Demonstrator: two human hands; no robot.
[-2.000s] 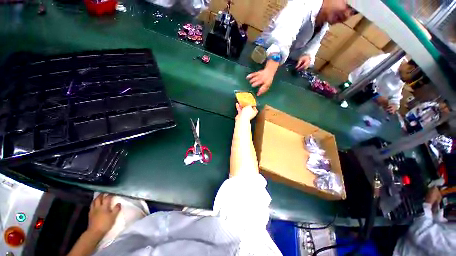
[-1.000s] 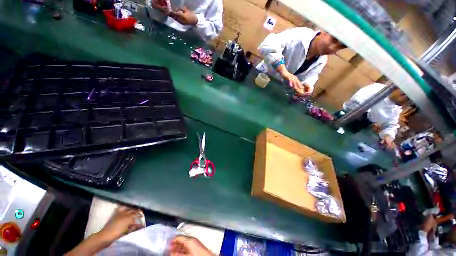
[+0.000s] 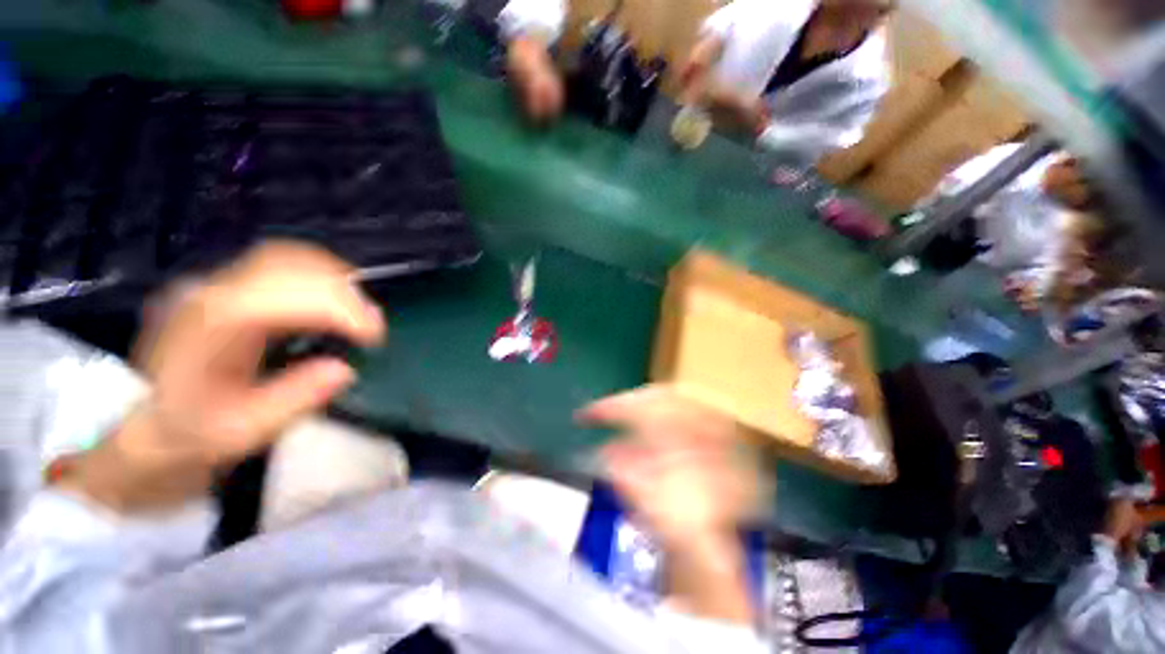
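My left hand is raised at the left, blurred, in front of the near edge of the black compartment tray. Its thumb and fingers are apart with nothing between them. My right hand is blurred over the bench's near edge, in front of the cardboard box's near-left corner, fingers spread, nothing seen in it. Scissors with red handles lie on the green bench between the hands, blades pointing away. The open cardboard box holds several shiny parts bags along its right side.
Across the bench are people in white coats, one with a hand over the bench, near a black fixture. A blue bin is below the bench edge. Black equipment stands right of the box.
Both my hands have risen from my lap and moved apart, forward over the bench edge. The view has shifted and blurred. A hand has come over the bench across from me.
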